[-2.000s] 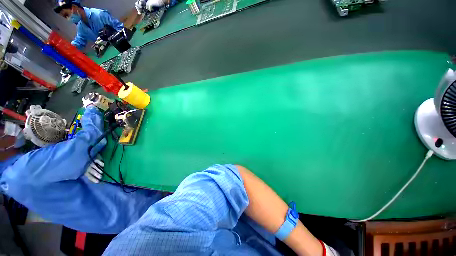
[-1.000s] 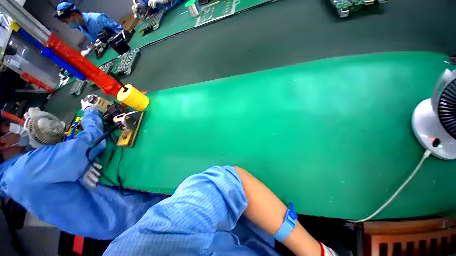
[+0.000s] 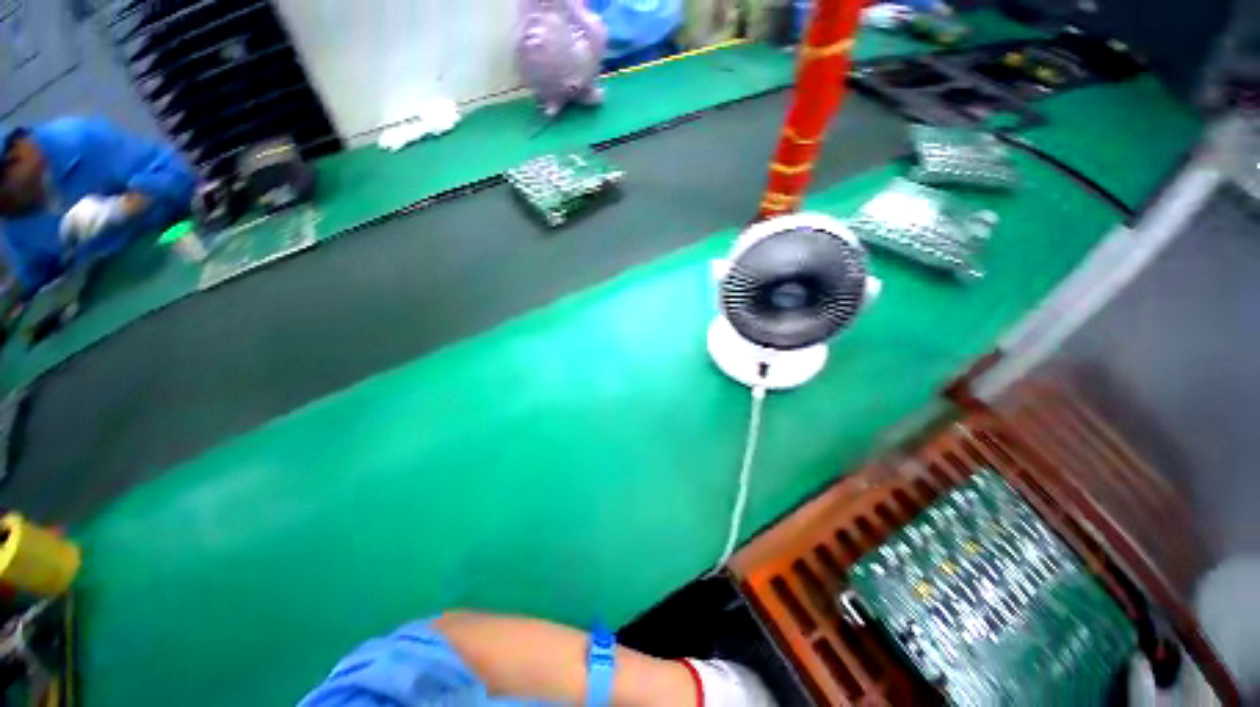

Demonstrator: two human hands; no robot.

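A green circuit board [image 3: 1002, 601] with rows of silver parts and a few yellowish ones lies on the reddish-brown slotted grate [image 3: 795, 587] at the lower right. My left forearm, with a blue wrist strap, reaches in from the bottom. My left hand [image 3: 732, 685], in a white glove with a red cuff edge, is left of the grate and cut off by the bottom edge, so its fingers are hidden. A blurred pale shape at the board's lower right corner may be my right glove; I cannot tell what it holds.
A white fan [image 3: 790, 293] with a cable stands on the green mat [image 3: 456, 483]. A clear hood [image 3: 1161, 318] rises at the right. More boards lie behind the fan, and one board [image 3: 564, 184] is on the dark belt [image 3: 373, 297]. A person in blue [image 3: 104, 173] works at the far left.
The view has swung right. The fan has shifted towards the middle, and the board, grate and hood have come into view. The neighbouring worker's blue sleeve at the left has gone out of view.
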